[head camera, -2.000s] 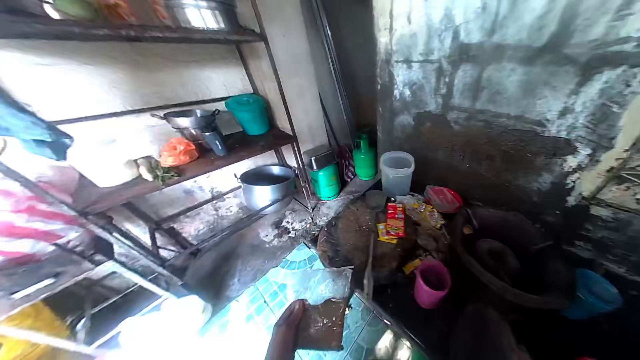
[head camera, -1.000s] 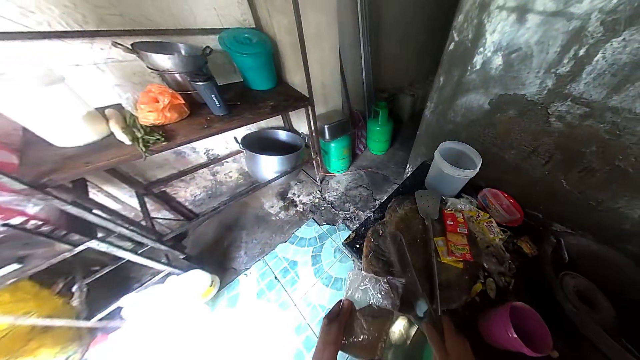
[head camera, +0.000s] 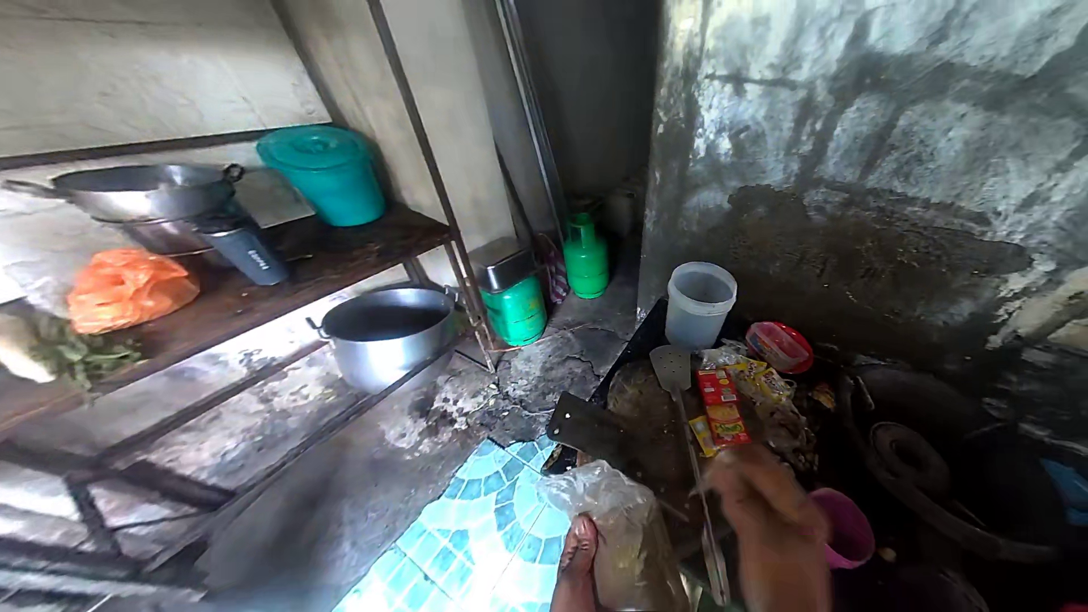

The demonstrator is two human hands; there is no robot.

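Observation:
At the bottom, my left hand (head camera: 580, 544) is closed on a clear plastic bag (head camera: 633, 544) with brownish contents. My right hand (head camera: 756, 501) is blurred, beside the long handle of a slotted metal turner (head camera: 671, 367); whether it holds anything cannot be told. The turner lies on a round wooden block (head camera: 637, 395). Across the block's left side is a dark, wide blade (head camera: 591, 432) with small holes near its end. Red and yellow seasoning packets (head camera: 722, 408) lie beyond my right hand, and a pink plastic cup (head camera: 841, 527) stands to its right.
A translucent bucket (head camera: 699, 314) and a red-rimmed container (head camera: 780, 347) stand near the wall. A dark round basin (head camera: 952, 527) is at right. At left are a wooden shelf (head camera: 340, 268) with pans and a lidded teal bucket (head camera: 327, 178), a large aluminium pot (head camera: 387, 340) and green gas cylinders (head camera: 586, 259).
My right hand, not visible two seconds ago, has come in at the bottom and moved up toward the packets. The dark blade, pointing upward a second ago, now lies slanted across the block's left side.

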